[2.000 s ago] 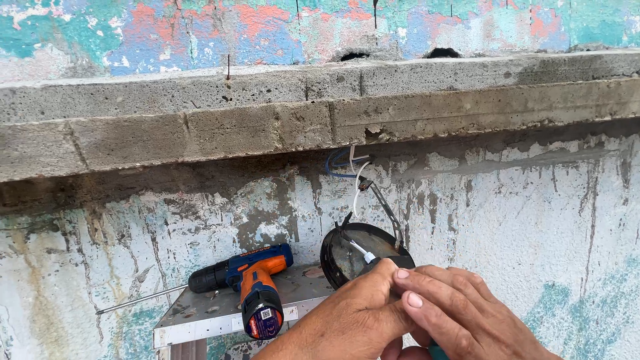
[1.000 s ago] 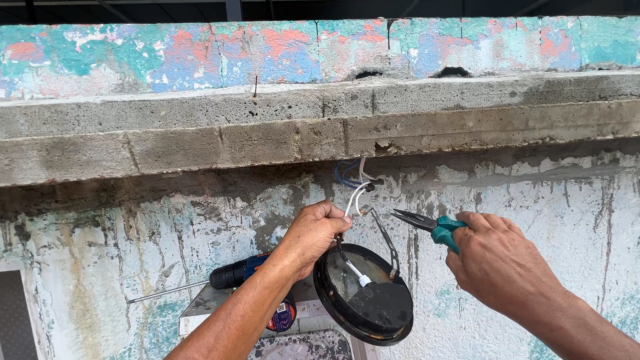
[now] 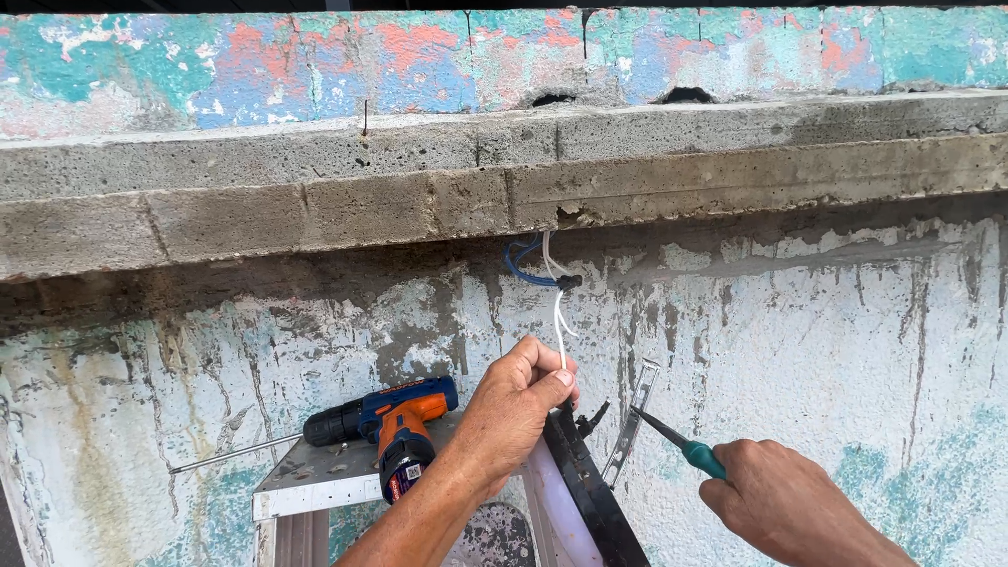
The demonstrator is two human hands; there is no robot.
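Note:
My left hand pinches a white electrical wire between thumb and fingers, at the top of a round light fixture with a black rim, now seen edge-on with its pale cover to the left. My right hand holds green-handled pliers, their dark jaws pointing up left at a perforated metal strip. Whether the jaws touch the strip, I cannot tell. Blue wires and white wires hang from under the ledge and meet at a black taped joint above my left hand.
An orange and blue cordless drill with a long bit lies on the top of a metal stepladder, left of my left forearm. A concrete ledge juts from the wall above. Behind my hands is the stained, peeling wall.
The fixture has turned from showing its open dark inside to edge-on. My right hand with the pliers has moved lower. Two seconds ago both hands were together in front of the fixture.

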